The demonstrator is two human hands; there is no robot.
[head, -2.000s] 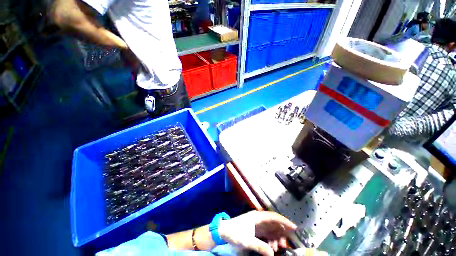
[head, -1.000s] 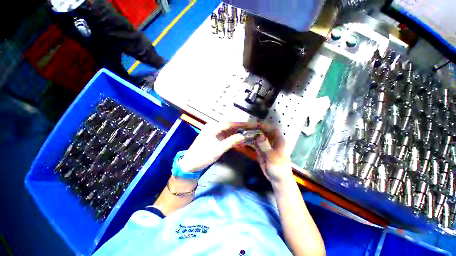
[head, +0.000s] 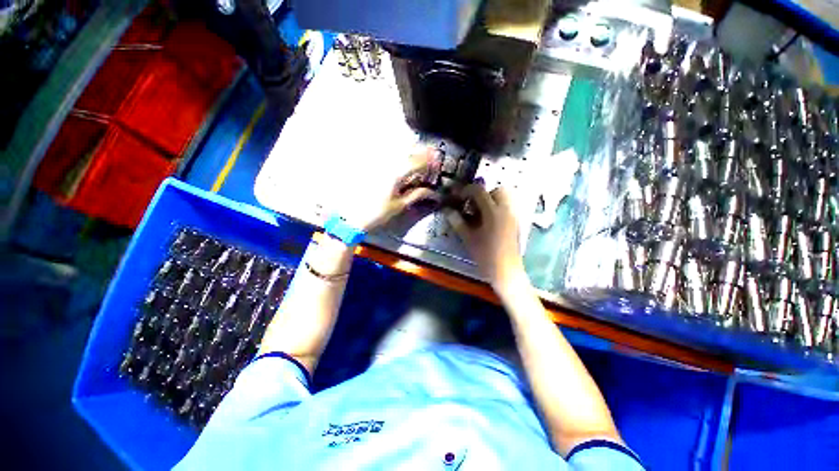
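Observation:
The small dark fixture [head: 453, 169] stands on the pale plate under the dark machine head [head: 455, 92]. My left hand [head: 411, 195] is at the fixture's left side with its fingers bent at it. My right hand [head: 488, 225] is at the fixture's right and near side, fingertips curled in. Both hands are bare. A small dark and silver shape shows between the fingertips. The hands and blur hide whether it is a metal part or part of the fixture, and what each hand grips.
A blue tote [head: 121, 342] with rows of metal parts stands at the left. Dense rows of shiny parts [head: 699, 212] lie on the right. A crumpled white cloth [head: 555, 184] lies by the green strip [head: 575, 115]. Several loose parts [head: 359, 57] stand at the bench's far left.
Both hands have moved forward from the bench's front edge to the fixture. The view has shifted, and the metal piece held between the hands earlier is now mostly hidden.

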